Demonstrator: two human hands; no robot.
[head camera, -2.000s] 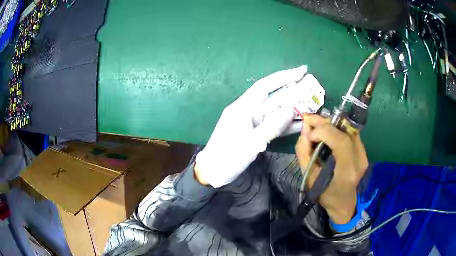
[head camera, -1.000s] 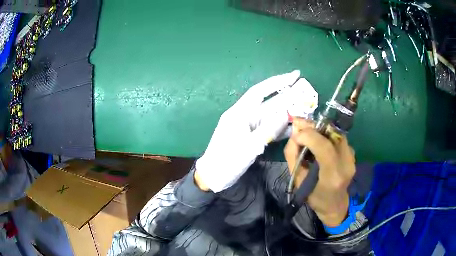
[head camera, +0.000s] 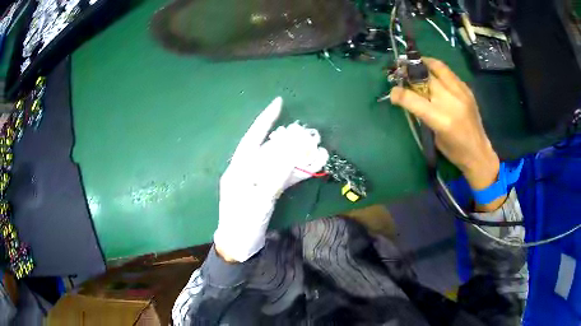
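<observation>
My left hand (head camera: 255, 172), in a white glove, holds a white plastic housing (head camera: 299, 137) at its fingertips, partly hidden by the fingers. A red lead wire (head camera: 311, 172) runs from the held part to a green circuit board (head camera: 344, 175) with a yellow transformer at its lower end, just right of the fingers over the green bench. My bare right hand (head camera: 446, 111) grips the soldering iron (head camera: 417, 70) farther right, tip end pointing to the top edge. The iron and the circuit board are apart.
A fume extractor hood (head camera: 255, 25) is at the top. Loose cut wires (head camera: 369, 41) lie right of it, near a small dark box (head camera: 490, 51). A black mat (head camera: 48, 184) with rows of boards and a black tray (head camera: 64, 48) of white parts are left. A cardboard box (head camera: 102, 311) stands below the bench.
The view has shifted. My right hand has moved the iron up and away from the left hand. The circuit board with its yellow transformer now shows outside the left fingers.
</observation>
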